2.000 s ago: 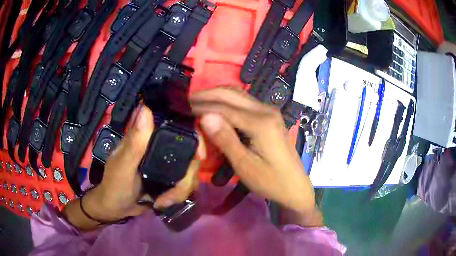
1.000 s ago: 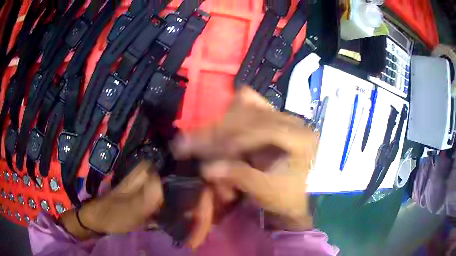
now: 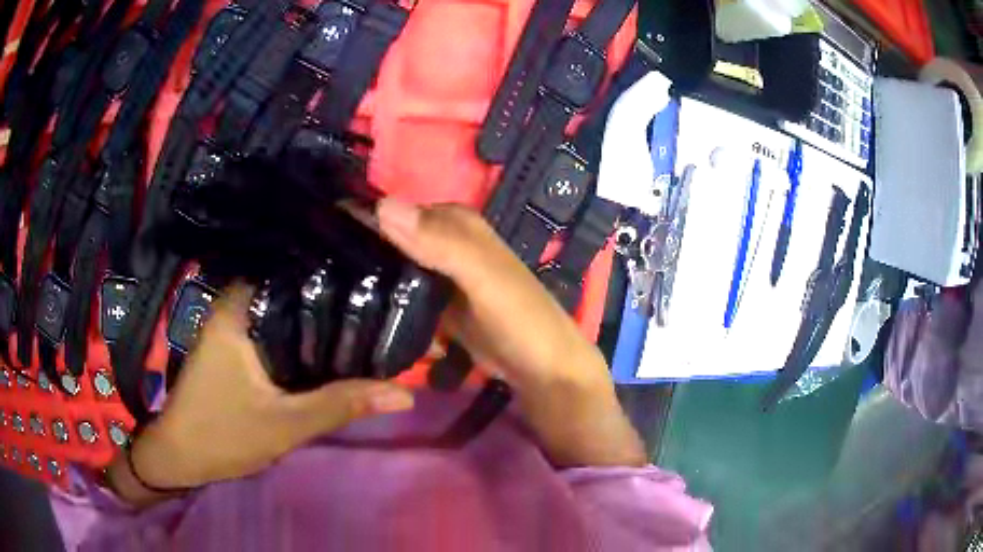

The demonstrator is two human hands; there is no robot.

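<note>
Several black smartwatches [image 3: 343, 323] are held together in a row, their shiny case edges side by side and facing up. My left hand [image 3: 232, 404] grips the row from below and the left, thumb along the near side. My right hand [image 3: 507, 307] is at the row's right side, its fingers on the far edge by the straps. The right fingertips are partly hidden. The straps above the cases are dark and blurred. More black watches [image 3: 559, 185] lie on the red tray [image 3: 437, 54], many of them left of my hands.
A clipboard [image 3: 695, 361] with a white form, blue pens [image 3: 744, 243] and a loose black watch [image 3: 825, 286] lie right. Behind are a calculator [image 3: 843, 99] and a whitish bottle [image 3: 760, 13]. A pale box [image 3: 919, 178] and another person's pink sleeve [image 3: 932, 350] are far right.
The held watches have turned from one back facing up to a row of case edges facing up. My right hand has moved from over them to their right side. The view has shifted slightly.
</note>
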